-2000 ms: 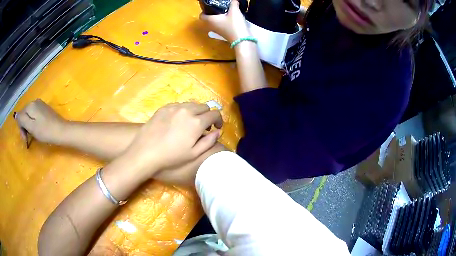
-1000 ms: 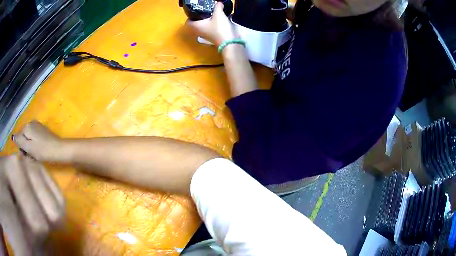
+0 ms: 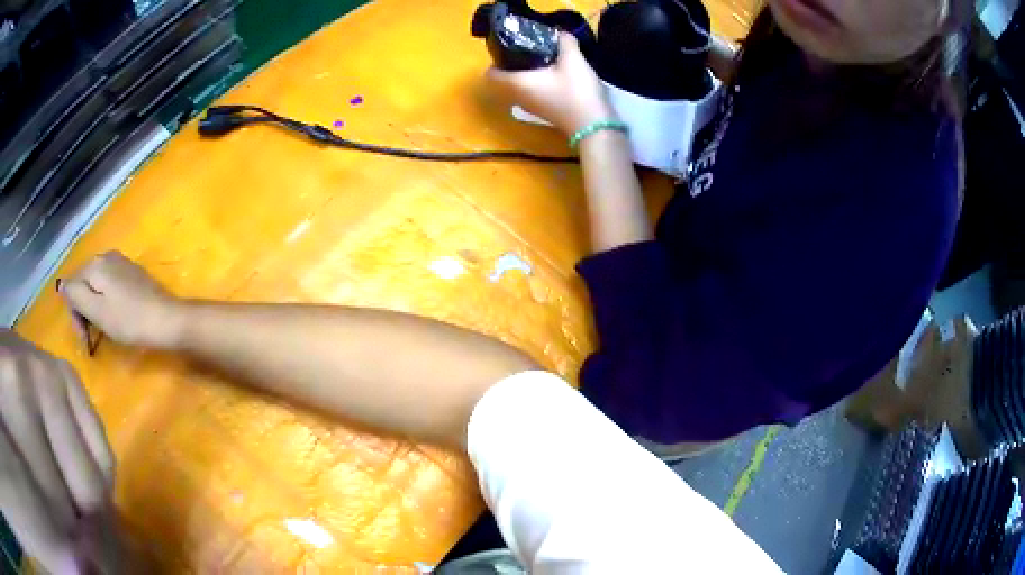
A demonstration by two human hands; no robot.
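My right hand (image 3: 121, 303) is at the far left of the bench, at the end of my outstretched arm with its white sleeve. It is closed on a slim dark tool (image 3: 92, 339), perhaps tweezers, whose pointed end shows below the fingers. My left hand (image 3: 51, 449) is below it at the left edge, partly cut off and a little blurred. Its fingers are bent, and whether it holds anything is hidden.
A person in a dark purple top (image 3: 776, 258) sits at right, holding a black shell (image 3: 525, 43) beside a white-banded black base (image 3: 658, 126). A black cable (image 3: 416, 153) crosses the orange bench (image 3: 337, 242). Stacked trays (image 3: 124, 124) stand upper left; more (image 3: 967, 505) lower right.
My left hand has left my right forearm and moved to the left edge. My right hand keeps the tool in about the same place. The view has shifted slightly.
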